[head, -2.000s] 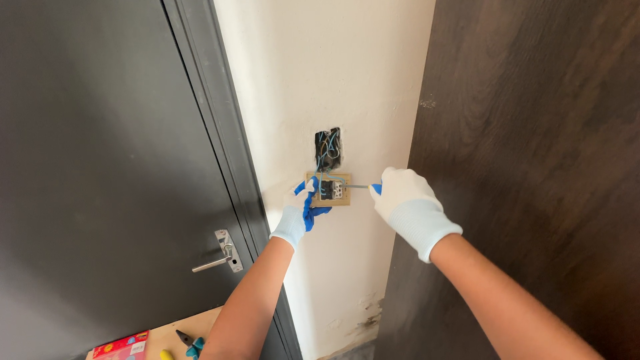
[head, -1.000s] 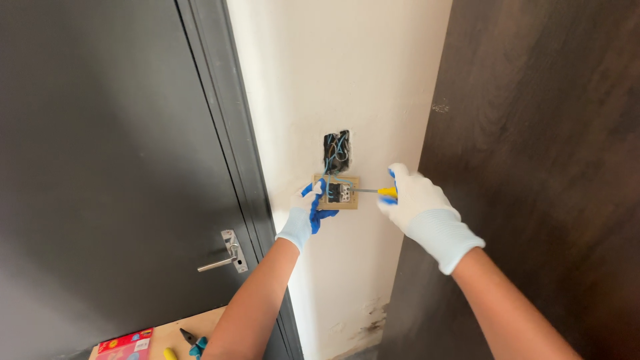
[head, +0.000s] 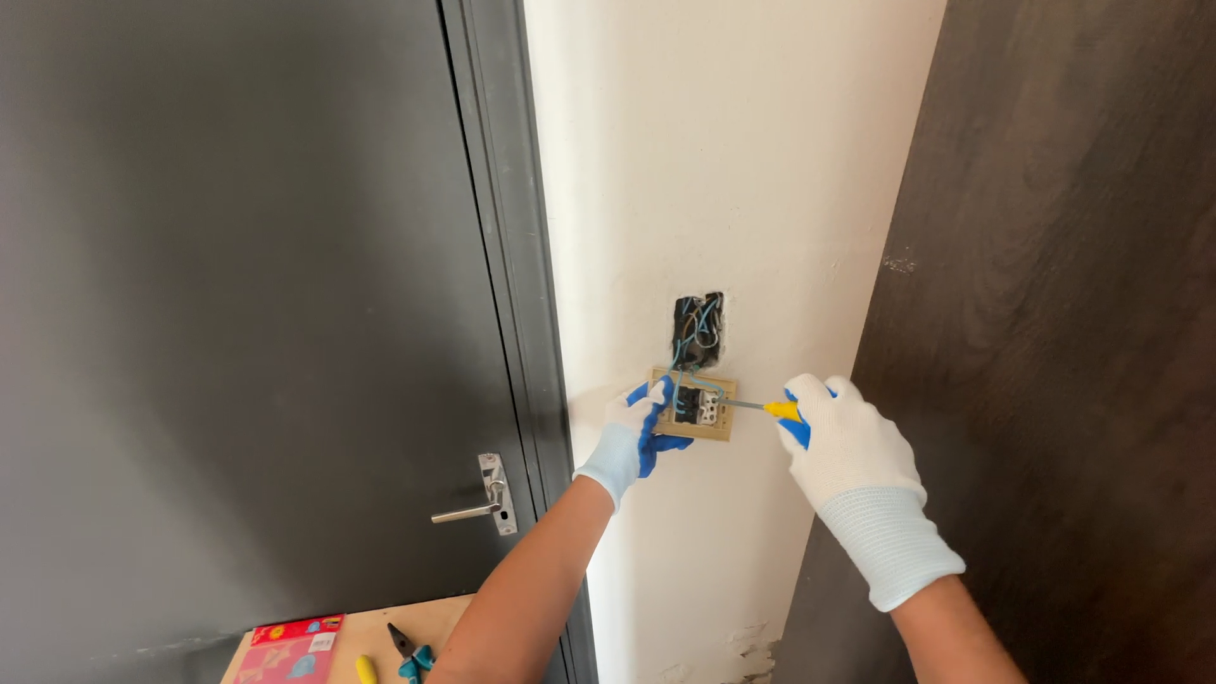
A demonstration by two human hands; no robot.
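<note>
My left hand (head: 646,427), in a white and blue work glove, grips the left side of a beige switch plate (head: 703,432), whose wired back faces me. Blue wires run from it up into an open wall box (head: 698,328) just above. My right hand (head: 845,442), gloved alike, is closed around a screwdriver with a yellow handle (head: 783,410). The shaft points left, and its tip is at the right side of the plate's terminal modules (head: 708,408); whether it sits in a screw is too small to tell.
A dark door with a metal lever handle (head: 465,514) stands at left, a dark wood panel (head: 1035,285) at right. At bottom left, a wooden surface (head: 366,632) holds teal-handled pliers (head: 410,655), a yellow object (head: 366,669) and a red and pink packet (head: 290,651).
The yellow screwdriver handle, hidden two seconds ago, now shows between the fingers of my right hand. My left hand keeps its hold on the plate.
</note>
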